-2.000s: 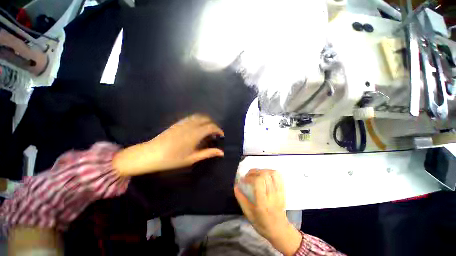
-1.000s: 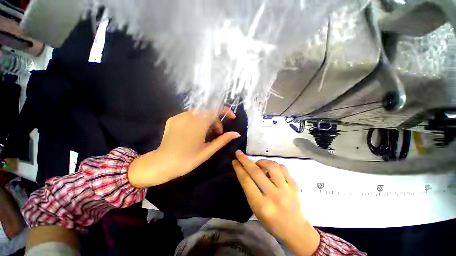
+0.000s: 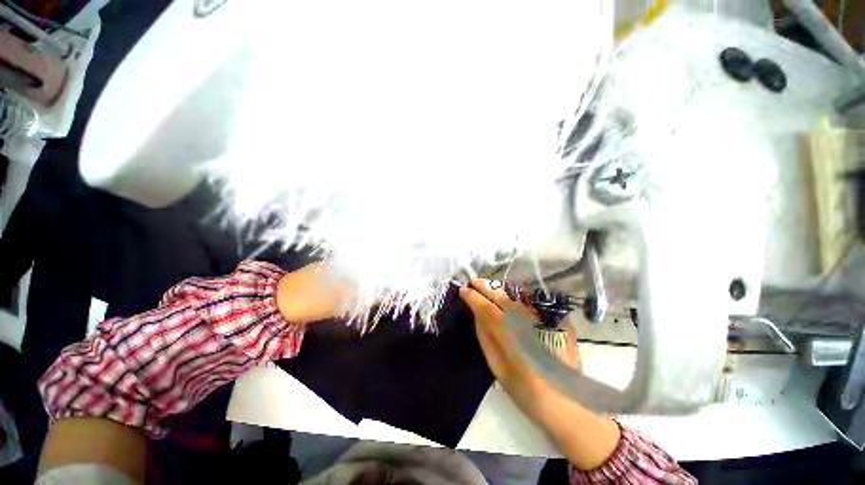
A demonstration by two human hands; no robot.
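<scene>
Black cloth (image 3: 408, 374) lies flat under and left of the machine head, with a corner hanging toward the table's front edge. The white sewing machine head (image 3: 702, 180) fills the upper right. A white frayed fringe (image 3: 408, 275) hangs over the work. My left hand (image 3: 318, 291) lies on the cloth; its fingers are hidden behind the fringe. My right hand (image 3: 503, 332) is at the cloth's right edge beside the presser foot area (image 3: 550, 305), fingertips pointing forward. The pale guard loop covers part of it, so its grip is unclear.
A white oval attachment (image 3: 152, 123) sits at the upper left. The white table edge (image 3: 285, 403) curves in front of me, near my lap. A metal cylinder (image 3: 827, 351) is at the right. A pinkish machine part (image 3: 28, 68) shows at the far upper left.
The view has shifted closer to the machine head. Both hands have moved nearer the needle area, and the left hand is now mostly behind the fringe. The cloth's front edge has turned into a corner.
</scene>
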